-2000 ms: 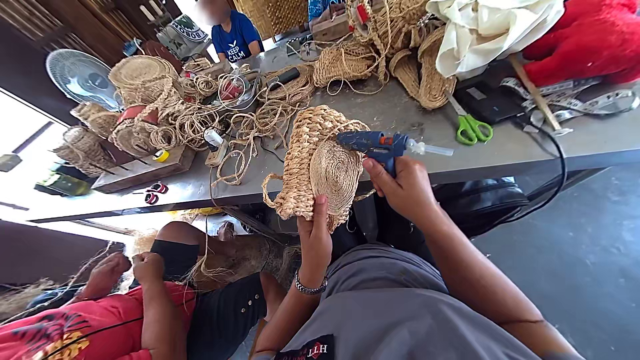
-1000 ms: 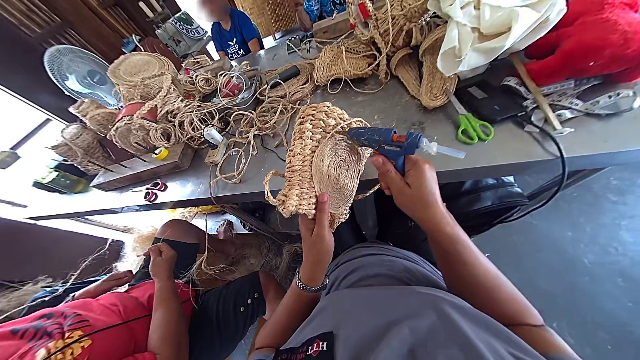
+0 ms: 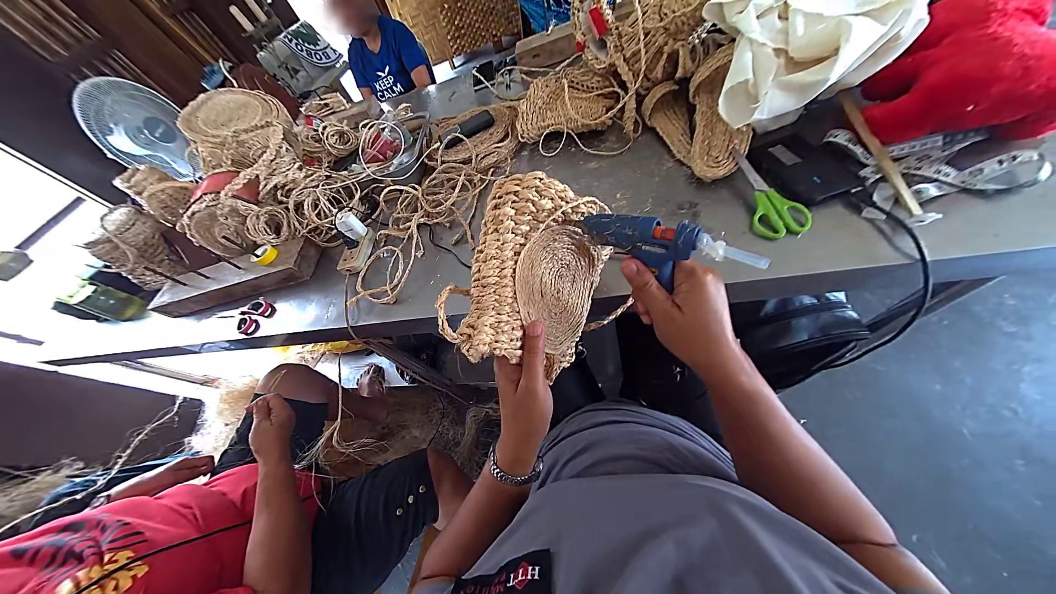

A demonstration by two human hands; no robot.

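A woven natural-fibre bag [image 3: 500,256] with a coiled oval fibre piece [image 3: 561,276] lying against its face is held near the table's front edge. My left hand [image 3: 526,396] grips its lower end, thumb over the oval's lower rim. In my right hand [image 3: 689,318] is a blue hot glue gun [image 3: 639,235]; its nozzle end is at the upper edge of the oval, and a clear glue stick [image 3: 738,254] sticks out of the back. Whether the nozzle touches the fibre cannot be told. Thin cord loops hang from the bag.
Green-handled scissors [image 3: 778,213], a measuring tape [image 3: 990,172] and a wooden-handled tool [image 3: 879,153] lie at right on the metal table [image 3: 833,247]. Rope coils [image 3: 330,194] and a fan [image 3: 132,124] are at left. One person [image 3: 388,58] is behind the table, another [image 3: 190,528] sits at lower left.
The seated person's hands, close together two seconds ago, are now apart. My hands, the bag and the glue gun have stayed nearly in place.
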